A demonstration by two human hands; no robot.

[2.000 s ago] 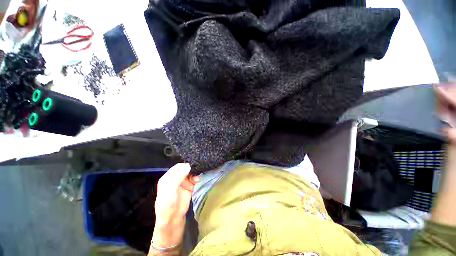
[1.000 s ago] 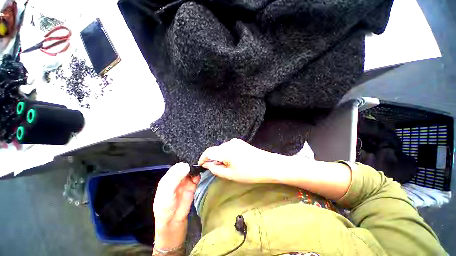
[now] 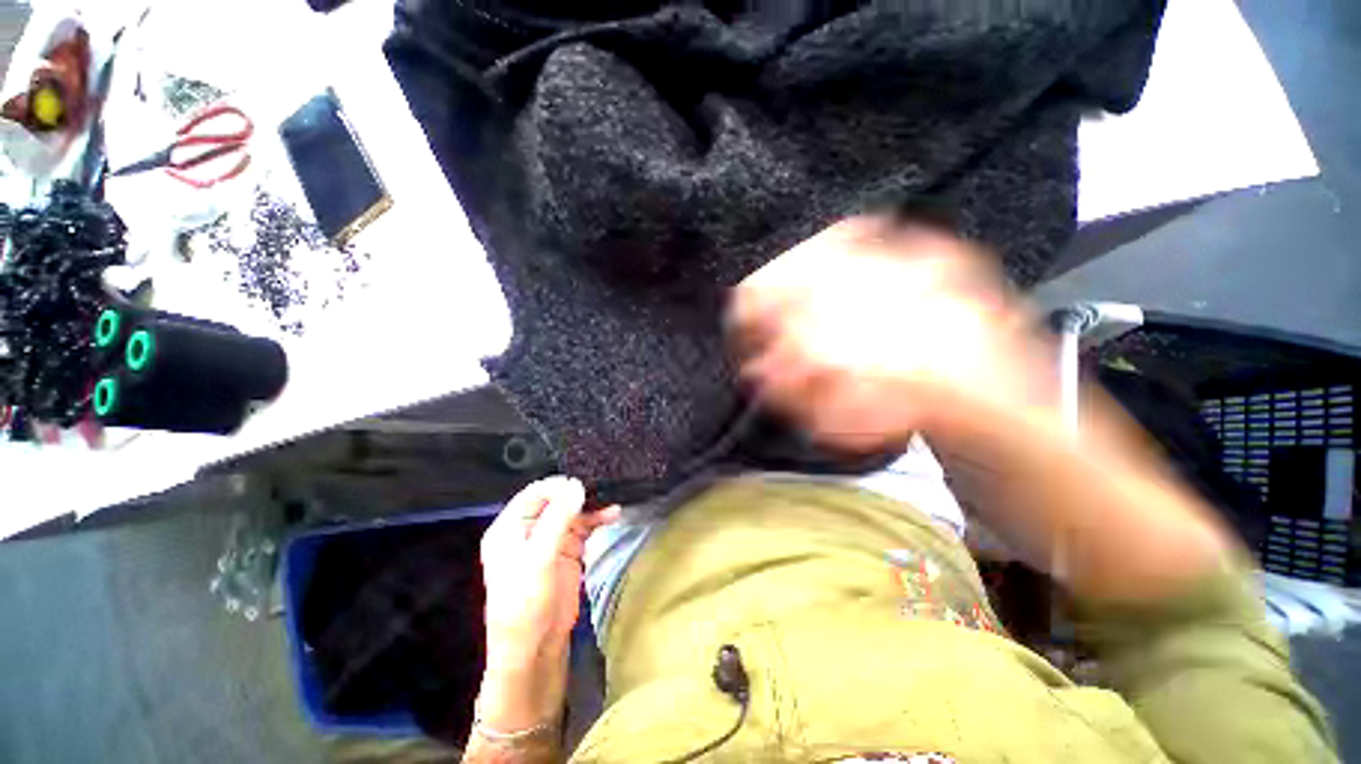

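The dark flecked coat (image 3: pixel 597 343) lies over the white table and hangs onto the wearer's lap. My left hand (image 3: pixel 537 560) is at the table's front edge, its fingertips pinching the coat's lower edge near the lap. My right hand (image 3: pixel 881 329) is blurred by motion, raised over the coat to the right of the left hand, with its fingers curled. Whether it holds a needle cannot be seen. No thread can be made out.
On the white table (image 3: pixel 403 321) at left lie red-handled scissors (image 3: pixel 209 146), a phone (image 3: pixel 335 167), small black pieces (image 3: pixel 279 257), black thread cones (image 3: pixel 194 370) and a shiny black heap (image 3: pixel 57 299). A blue bin (image 3: pixel 303 627) stands lower left, a black crate (image 3: pixel 1291 448) right.
A second ago my right hand was beside the left fingertips; now it has moved up and to the right. My left hand keeps its pinch. The view has shifted slightly.
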